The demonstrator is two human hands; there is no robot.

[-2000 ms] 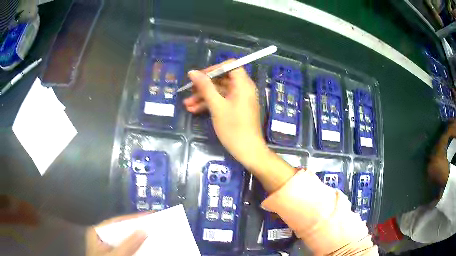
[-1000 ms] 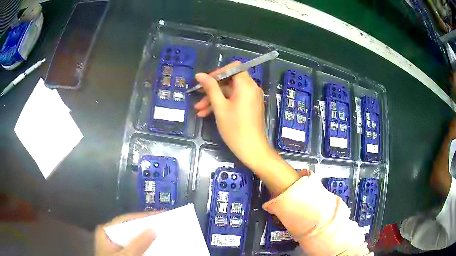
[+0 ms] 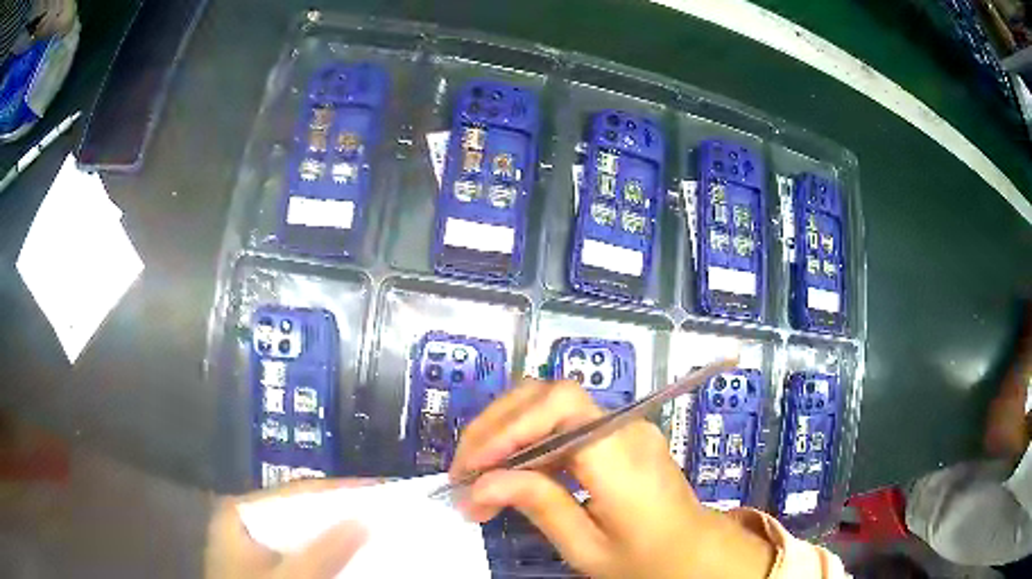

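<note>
My right hand [image 3: 600, 486] holds grey metal tweezers [image 3: 634, 412], their tip touching or just over the right edge of a white sheet [image 3: 407, 526]. My left hand [image 3: 283, 532] holds that sheet at the bottom of the view; the hand is partly cut off and blurred. Any sticker at the tip is too small to tell. A clear plastic tray [image 3: 379, 243] holds blue-purple phones in two rows, such as the upper-left phone [image 3: 328, 158] and the one beside it [image 3: 487, 175]. My right hand hides parts of the lower-row phones.
At the left lie a large black smartphone [image 3: 138, 91], a white pen [image 3: 40, 149], a spare white sheet [image 3: 77, 260] and a blue-and-white item [image 3: 32, 85]. A pale rail [image 3: 837, 79] curves along the upper right. Another person's sleeve [image 3: 962, 515] shows at the lower right, near something red [image 3: 877, 515].
My right hand has moved from the upper-left phone down to the white sheet, uncovering the second upper phone. My left hand still holds the sheet. The view has shifted slightly.
</note>
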